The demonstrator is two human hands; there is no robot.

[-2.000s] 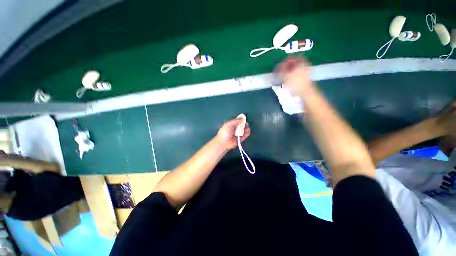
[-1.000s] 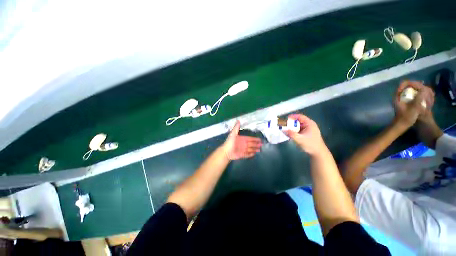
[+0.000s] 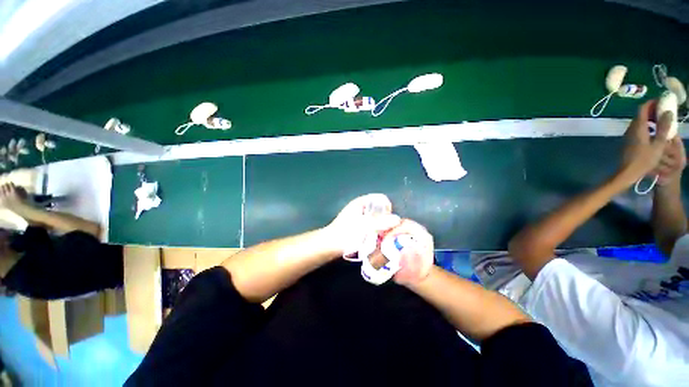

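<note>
My left hand (image 3: 361,227) and my right hand (image 3: 417,257) meet low in front of my body, both overexposed. My right hand is closed on a white cylinder (image 3: 381,261) with brown and blue marking. My left fingers reach over its upper end; whether they grip it or something else is washed out. Part of a thin loop shows under my left hand. On the belt, a cream oval housing (image 3: 425,82) with a cord loop lies beside a housing (image 3: 345,94) paired with a marked cylinder (image 3: 358,104).
A white cloth (image 3: 441,161) lies on the bench by the belt's pale rail (image 3: 302,139). A crumpled white scrap (image 3: 147,197) lies at the left. More housings (image 3: 204,113) lie along the belt. A person at the right holds a housing (image 3: 665,115). Cartons (image 3: 142,302) stand below the bench.
My left hand was open and apart; it now meets my right hand. The marked cylinder has come down from near the rail towards my body. The neighbour at the right has raised a housing.
</note>
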